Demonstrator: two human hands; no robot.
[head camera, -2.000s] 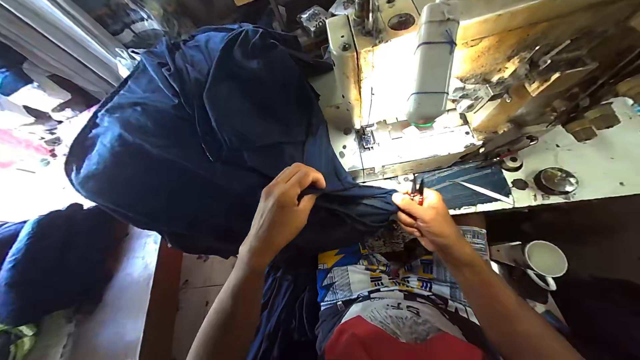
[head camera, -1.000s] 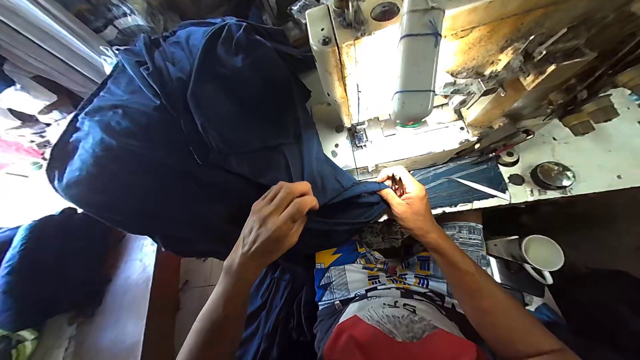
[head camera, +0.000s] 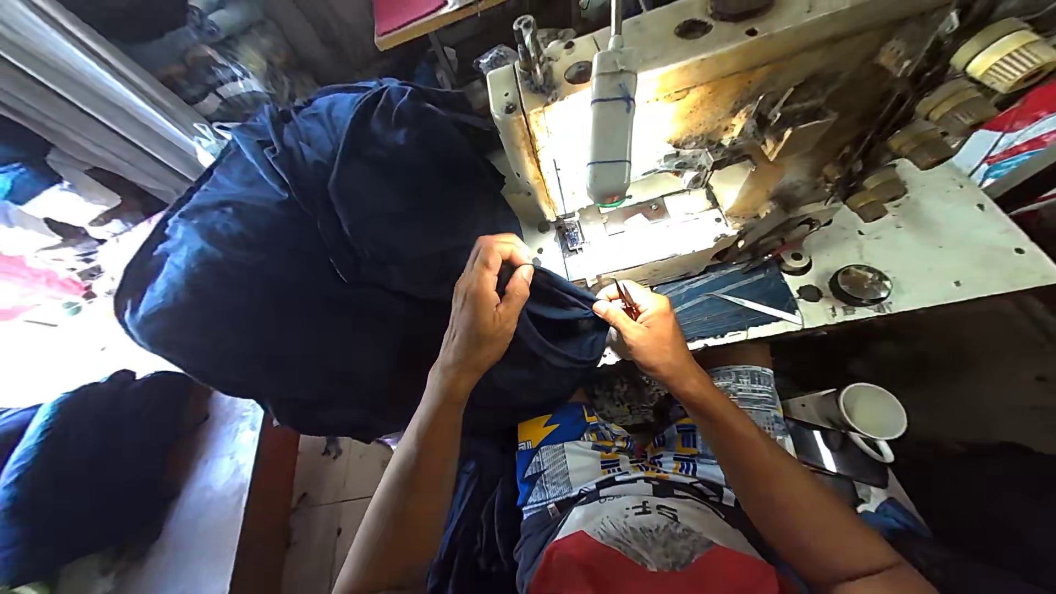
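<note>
A large piece of dark blue fabric (head camera: 330, 272) lies heaped left of the sewing machine (head camera: 668, 124) and hangs toward my lap. My left hand (head camera: 491, 301) pinches its edge between thumb and fingers. At the other end of the stretched edge, my right hand (head camera: 648, 326) grips the fabric between thumb and forefinger. Small dark thread snips (head camera: 628, 301) stick up from the fingers of that same hand. Both hands are in front of the machine's needle area (head camera: 571, 235), near the table's front edge.
A white lamp (head camera: 611, 132) hangs before the machine. Right of my hands lie a denim strip (head camera: 718, 301), a bobbin (head camera: 795, 261) and a round metal-topped object (head camera: 860, 285). A white mug (head camera: 873, 412) stands lower right. More dark cloth (head camera: 91, 462) is heaped at lower left.
My left hand has moved up along the fabric edge, which is now stretched between both hands. The right hand keeps its pinch, with the snips still in it. The view has shifted slightly.
</note>
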